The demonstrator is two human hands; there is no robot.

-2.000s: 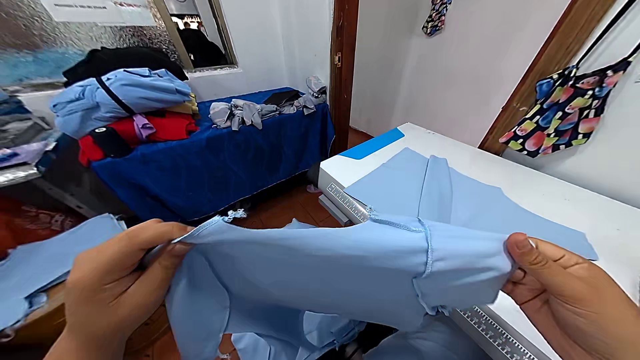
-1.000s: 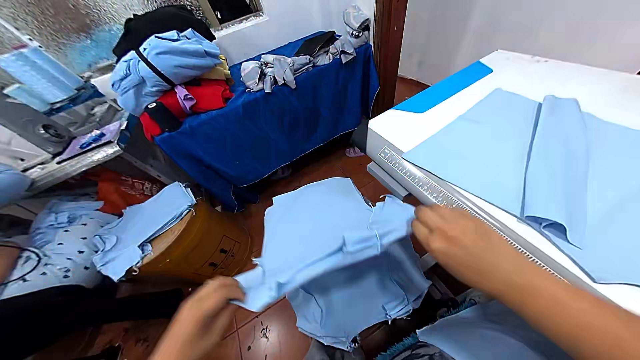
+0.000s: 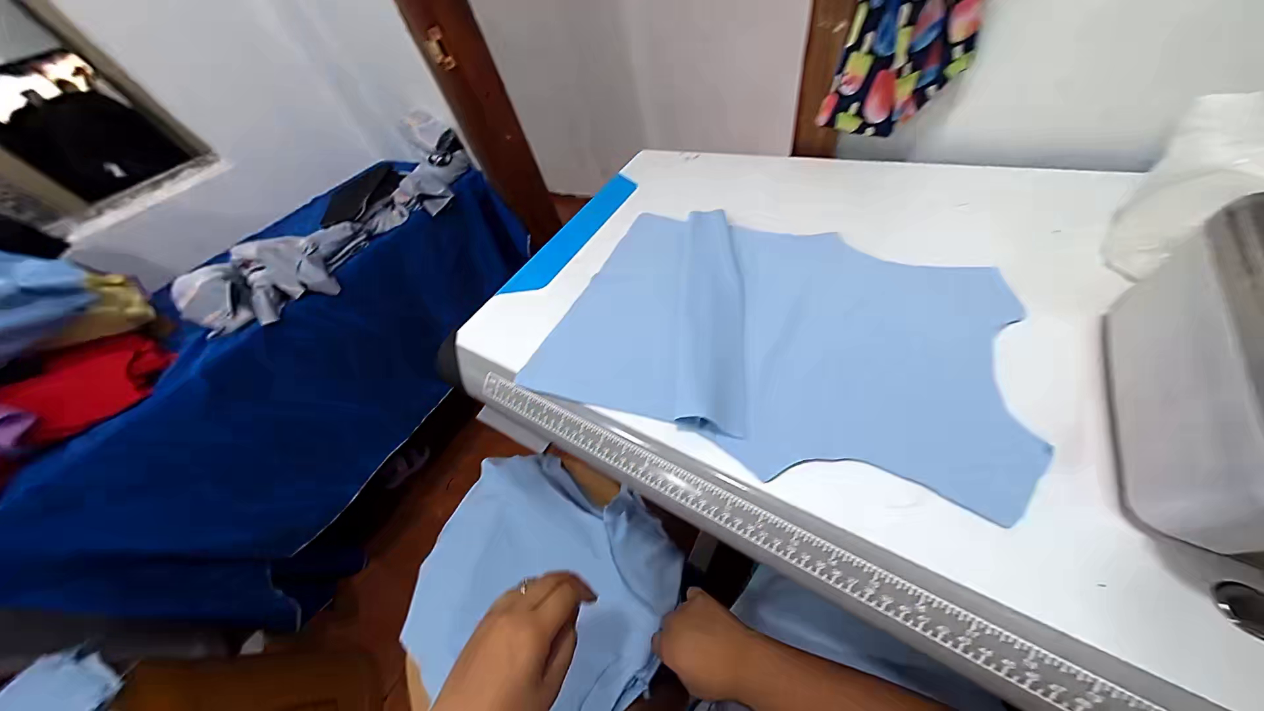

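Observation:
A light blue sewn garment piece point(image 3: 533, 553) hangs low in front of the white table. My left hand point(image 3: 523, 642) lies over its front with fingers curled; whether it grips the cloth is unclear. My right hand point(image 3: 706, 642) is at the garment's right edge, fingers bent against the fabric, the grip partly hidden. On the table lies a flat light blue cut fabric panel point(image 3: 869, 365), with curved cut-outs and a folded strip point(image 3: 713, 326) across it.
A measuring scale point(image 3: 790, 543) runs along the front edge of the white table point(image 3: 918, 207). A sewing machine point(image 3: 1185, 395) stands at right. At left, a blue-covered table point(image 3: 296, 395) holds grey cloth scraps point(image 3: 286, 276) and red cloth point(image 3: 89, 385). More light blue fabric point(image 3: 839, 632) hangs below the table edge.
Two seconds ago both hands held the garment piece stretched out by its ends; now it hangs lower and the hands are close together. The view has turned right since one second ago.

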